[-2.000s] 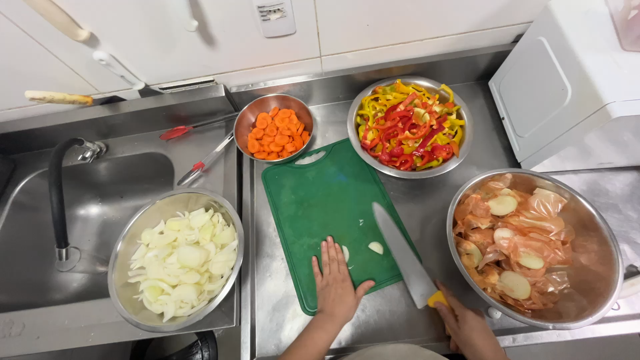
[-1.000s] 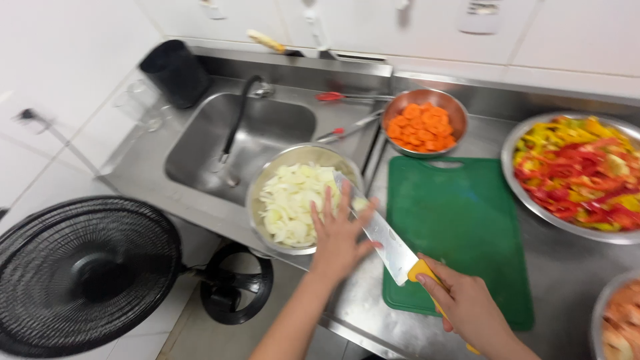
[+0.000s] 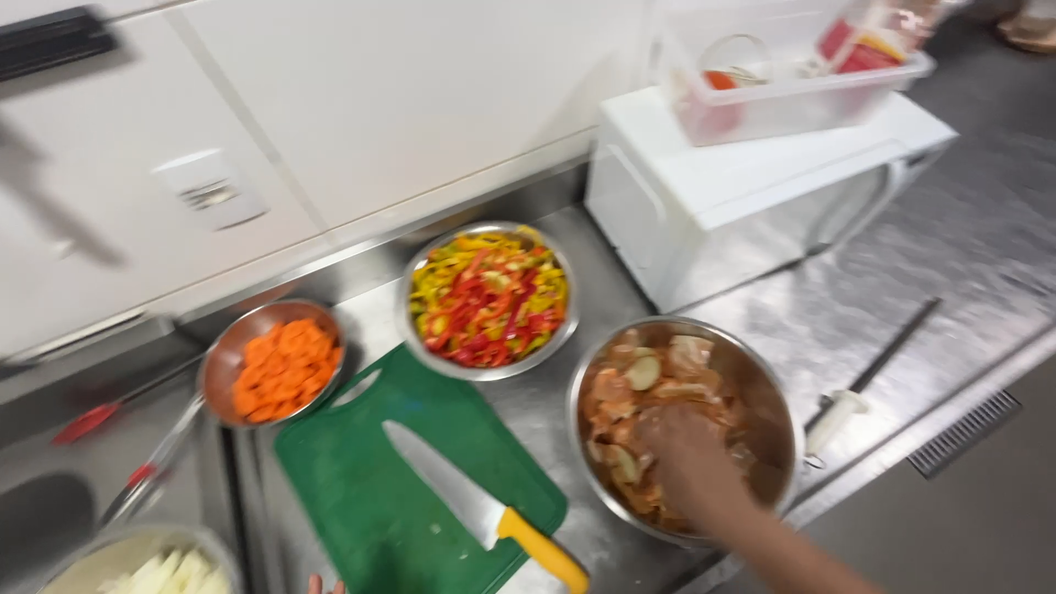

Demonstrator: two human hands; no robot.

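My right hand (image 3: pixel 681 441) reaches into a steel bowl (image 3: pixel 788 404) of onion skins and onion ends (image 3: pixel 643 371); its fingers are blurred and partly hidden among them. Only the fingertips of my left hand (image 3: pixel 327 586) show, at the bottom edge by the green cutting board (image 3: pixel 412 462). A chef's knife with a yellow handle (image 3: pixel 487 511) lies across the board, its handle past the board's edge. Sliced peppers (image 3: pixel 491 297) fill a steel bowl behind the board. Sliced carrots (image 3: pixel 285 371) are in a smaller bowl, and cut onion (image 3: pixel 177 573) is in a bowl at bottom left.
A white microwave oven (image 3: pixel 742 181) stands behind the skins bowl, with a translucent plastic bin (image 3: pixel 792 107) on top. To the right lies a honing steel with a white handle (image 3: pixel 837 421). Red-marked utensils (image 3: pixel 91 422) lie near the sink at left.
The knife, in my right hand before, now lies on the board. My right hand has moved into the bowl of skins, and my left hand has left the onion bowl. The view has swung right.
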